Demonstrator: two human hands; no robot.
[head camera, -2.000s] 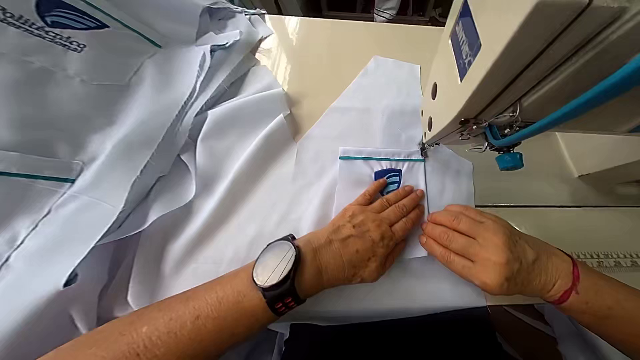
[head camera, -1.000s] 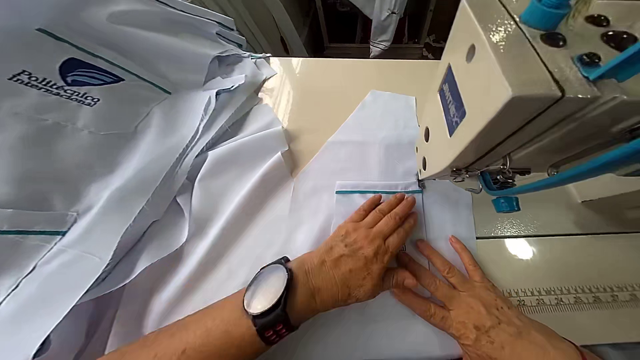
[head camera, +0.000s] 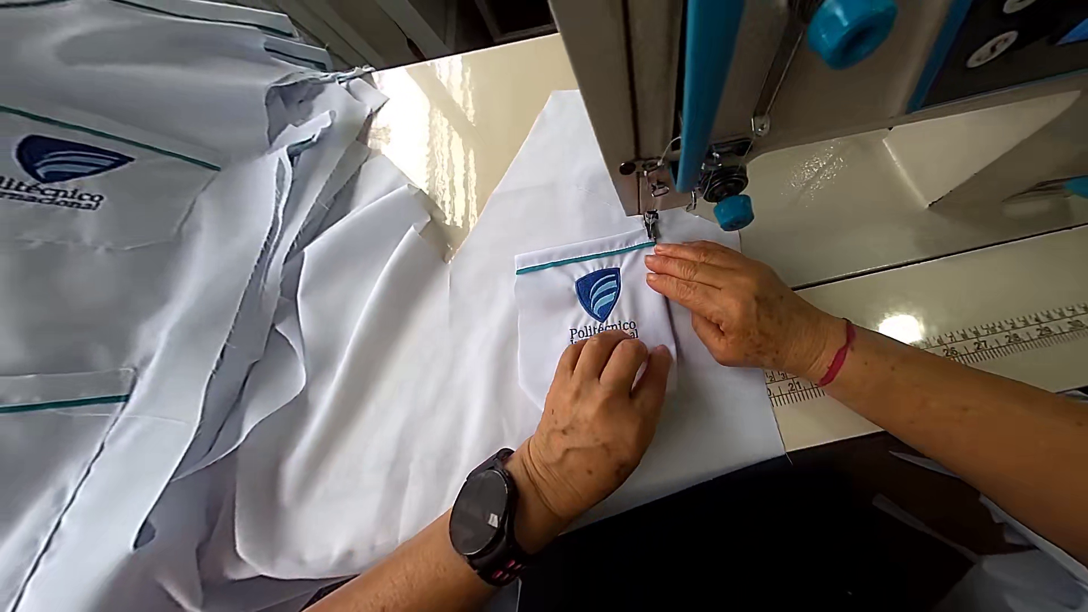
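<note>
A white fabric pocket (head camera: 552, 306) with a teal stripe and an embroidered shield emblem lies on a larger white fabric panel (head camera: 484, 340). Its upper right corner is at the presser foot (head camera: 651, 226) of the sewing machine (head camera: 620, 102). My left hand (head camera: 599, 425), with a watch at the wrist, rests on the lower part of the pocket with fingers bent; whether it pinches the cloth cannot be told. My right hand (head camera: 739, 302) lies over the pocket's right edge just below the presser foot, its fingers extended and close together.
White garment pieces (head camera: 85, 297) with teal stripes are heaped on the left. A measuring scale (head camera: 986, 340) runs along the pale table (head camera: 858, 297) at the right. Blue knobs (head camera: 850, 30) and a blue bar (head camera: 710, 85) are on the machine. Dark cloth lies below the table's front edge.
My left hand has moved down the pocket, uncovering the emblem, and its fingers have bent. My right hand has moved up towards the presser foot, its fingers now together. The view has shifted markedly.
</note>
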